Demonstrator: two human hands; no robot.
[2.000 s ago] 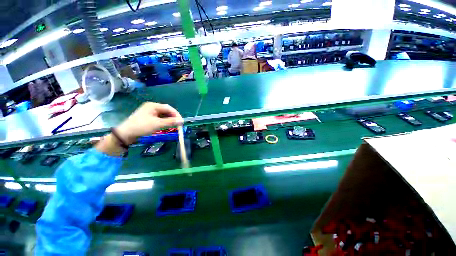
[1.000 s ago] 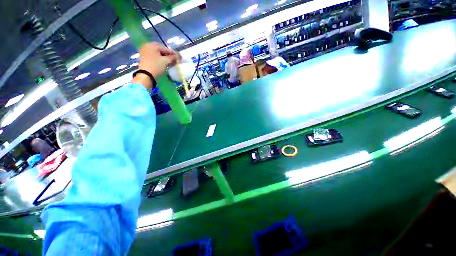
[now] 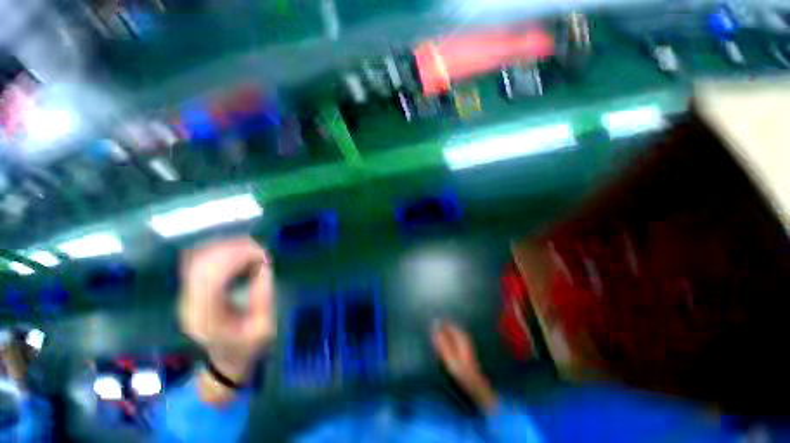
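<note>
The view is strongly blurred. My left hand [image 3: 227, 298], with a dark band at the wrist, is raised over the green bench [image 3: 433, 277] with curled fingers; whether it holds anything is unclear. My right hand [image 3: 463, 359] is low at centre right, over the bench; its fingers and any held thing cannot be made out. Two blue handheld devices [image 3: 310, 333] [image 3: 359, 333] lie side by side between my hands. Two more blue devices [image 3: 307, 229] [image 3: 429, 210] lie farther back.
An open carton [image 3: 541, 307] of red clamps [image 3: 624, 277] stands at the right. A device with red clamps [image 3: 130, 381] lies at the lower left, near another person's blue sleeve [image 3: 30, 415]. A green rail [image 3: 381, 169] crosses behind, with blurred parts beyond.
The view has tilted down. My left hand has come down from beside the green post, and the pale strip seen in it before cannot be made out. My right hand has come into view.
</note>
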